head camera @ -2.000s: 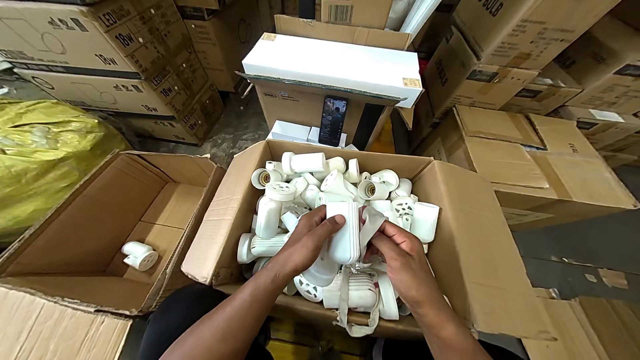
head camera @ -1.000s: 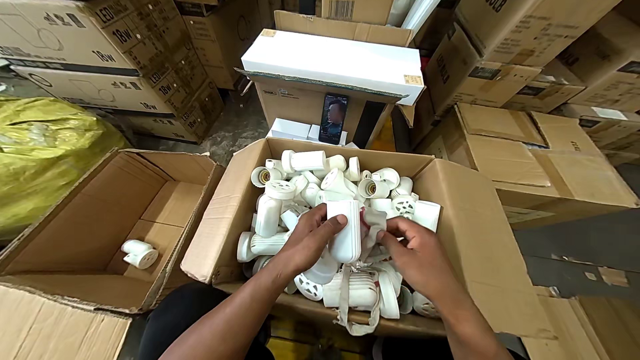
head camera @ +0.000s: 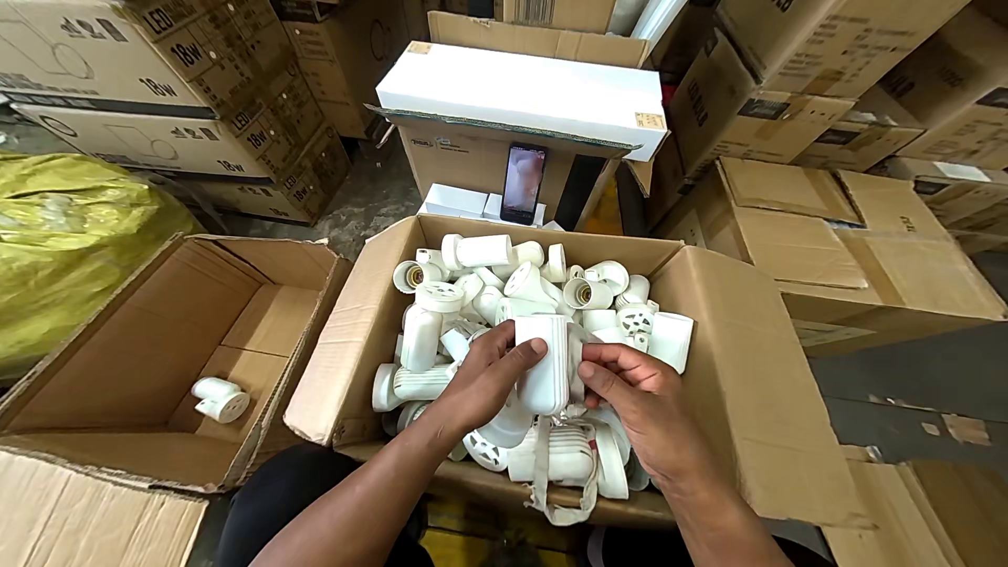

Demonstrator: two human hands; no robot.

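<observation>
My left hand (head camera: pixel 492 374) grips a stack of white rectangular plastic covers (head camera: pixel 542 366) above a cardboard box (head camera: pixel 756 394) full of white plastic lamp holders and fittings (head camera: pixel 484 250). On the stack's right side, my right hand (head camera: pixel 634 386) pinches a whitish strip or piece (head camera: pixel 577 362) between thumb and fingers; its exact kind is unclear. Below the hands, a pale cloth strap (head camera: pixel 542 472) hangs over several ribbed white pieces (head camera: pixel 563 455). Some holders, such as one near the right of the pile (head camera: pixel 587 294), show brass-coloured sockets.
Left of the full box is an open carton (head camera: pixel 118 354) holding a white fitting (head camera: pixel 220 400). A phone (head camera: pixel 524 183) leans upright behind the full box, near a long white box (head camera: pixel 520 90). A yellow sack (head camera: pixel 71 236) and stacked cartons (head camera: pixel 142 142) stand left; more cartons (head camera: pixel 850 228) stand right.
My right hand has shifted slightly at the stack's right side, its fingers now more bent around the whitish piece. My left hand keeps its hold on the stack.
</observation>
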